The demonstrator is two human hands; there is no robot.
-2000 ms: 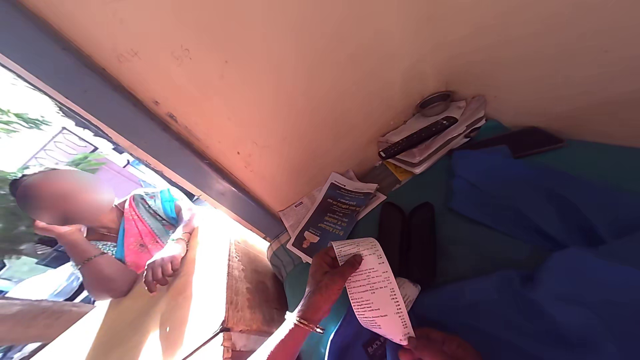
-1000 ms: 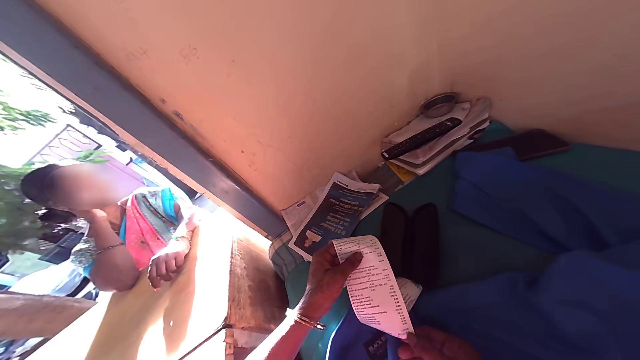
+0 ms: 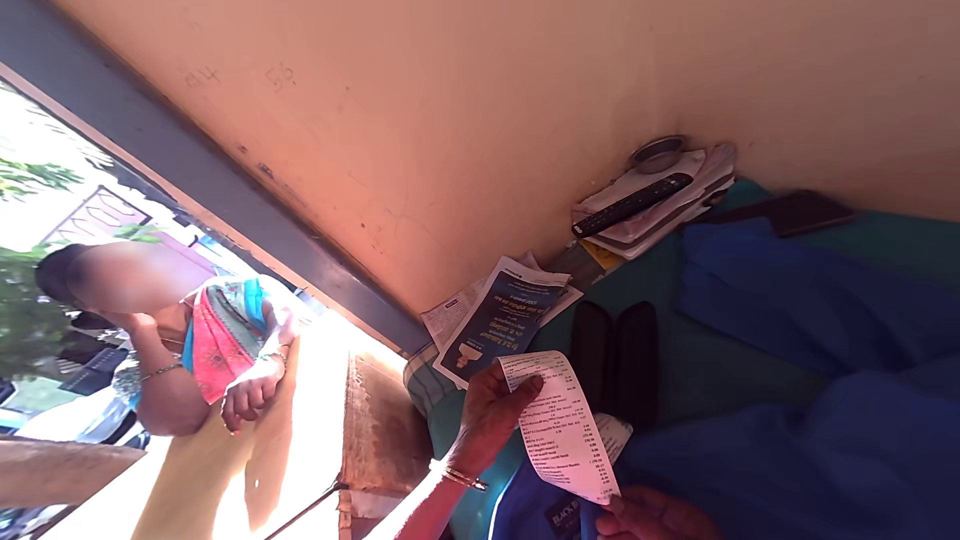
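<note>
A long printed paper slip [image 3: 562, 435] is stretched between my two hands. My left hand [image 3: 491, 412], with bangles at the wrist, pinches its upper left edge, thumb on the printed face. At the slip's lower end, my right hand [image 3: 649, 514] grips the corner and is partly cut off by the frame's bottom edge. Behind the slip, an open dark spectacle case [image 3: 636, 360] lies on green cloth. A folded newspaper [image 3: 499, 315] rests just above my left hand. Blue fabric bearing a label [image 3: 562, 514] is below the slip.
Against the wall, a stack of papers [image 3: 660, 217] holds a black remote control [image 3: 632, 204] and a small metal bowl [image 3: 658, 154]. A dark flat object [image 3: 806, 212] lies right of it. Blue cloth [image 3: 787, 450] spreads at right. A person [image 3: 217, 337] leans on a sunlit ledge at left.
</note>
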